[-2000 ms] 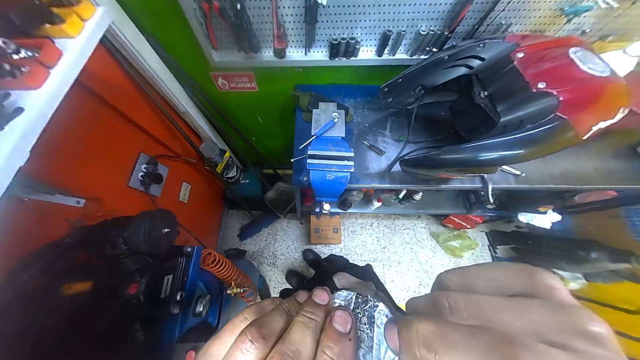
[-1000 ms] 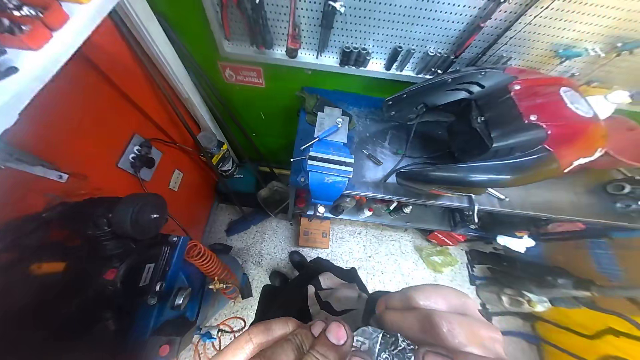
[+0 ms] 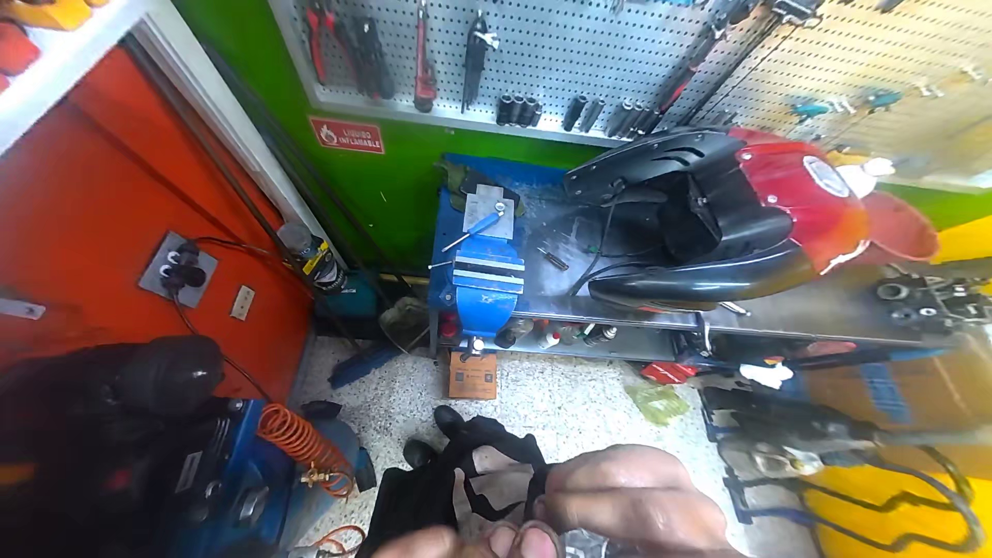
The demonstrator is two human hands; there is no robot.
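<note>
At the bottom edge, my left hand (image 3: 465, 542) shows only its fingers and thumb, which meet my right hand (image 3: 635, 500). My right hand is curled, its back toward the camera. Between and under them shows part of a clear plastic bag (image 3: 583, 542) with small metallic bits; most of it is cut off by the frame. Fingers of both hands are on or beside the bag, and the exact grip of the left is hidden. Past the hands stands a workbench with a blue bench vise (image 3: 487, 291) and a blue-handled screwdriver (image 3: 484, 223) resting on it.
Red and black motorcycle fairing (image 3: 697, 225) lies on the bench (image 3: 821, 318). A pegboard (image 3: 542, 70) with tools hangs behind. At left is a blue compressor (image 3: 240, 480) with an orange coiled hose (image 3: 298, 438). A cardboard box (image 3: 473, 376) sits on the floor below the vise.
Both hands have moved lower in view, and less of the bag shows than two seconds ago. My left fingers, spread over the bag then, are now drawn together near its edge.
</note>
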